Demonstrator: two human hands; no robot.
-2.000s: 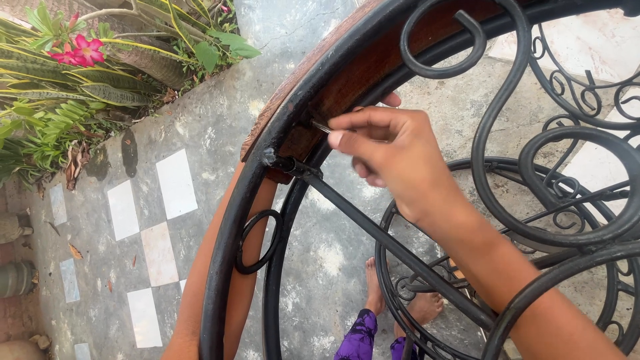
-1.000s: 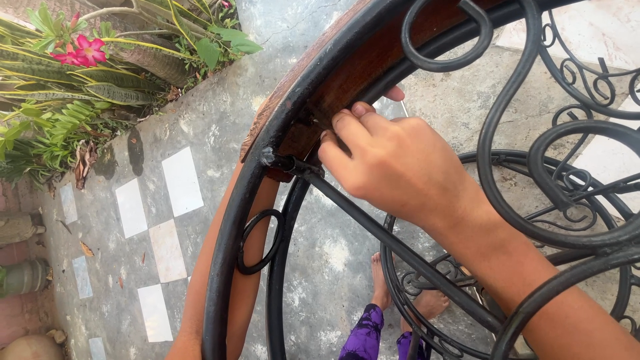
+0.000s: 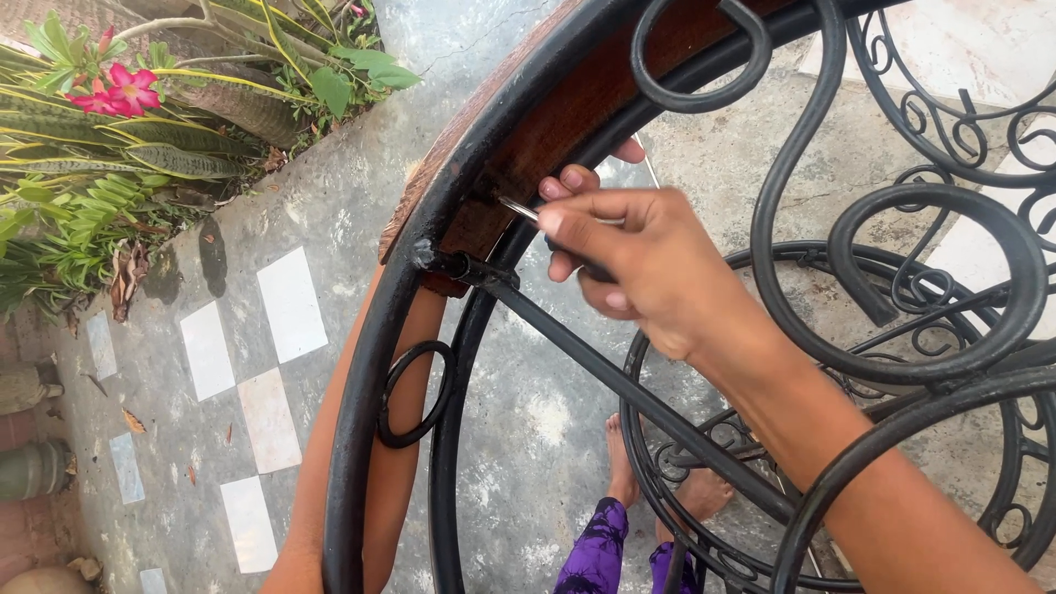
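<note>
My right hand [image 3: 635, 256] grips a small screwdriver with a thin metal shaft [image 3: 518, 209] and a dark handle mostly hidden in the fingers. Its tip is at a dark recess in the underside of the reddish-brown wooden strip [image 3: 569, 124], close to a welded joint. That strip is curved and lies between two black metal rails [image 3: 348, 429] of a scrolled frame. My left forearm [image 3: 404, 404] passes behind the rails. Of my left hand [image 3: 629, 151], only fingertips show past the far side of the strip; its grip is hidden. A straight black bar [image 3: 627, 379] runs diagonally below my right hand.
Black scrollwork [image 3: 940, 289] surrounds my right forearm, with a round metal frame [image 3: 639, 429] lower down. My bare feet [image 3: 619, 462] are on the grey floor [image 3: 520, 412]. Plants with a pink flower [image 3: 128, 89] grow at upper left, and baluster-like posts [image 3: 33, 470] line the left edge.
One second ago my right fingers were up against the wooden strip and hid the shaft. Now the hand is drawn back a little and the metal shaft shows.
</note>
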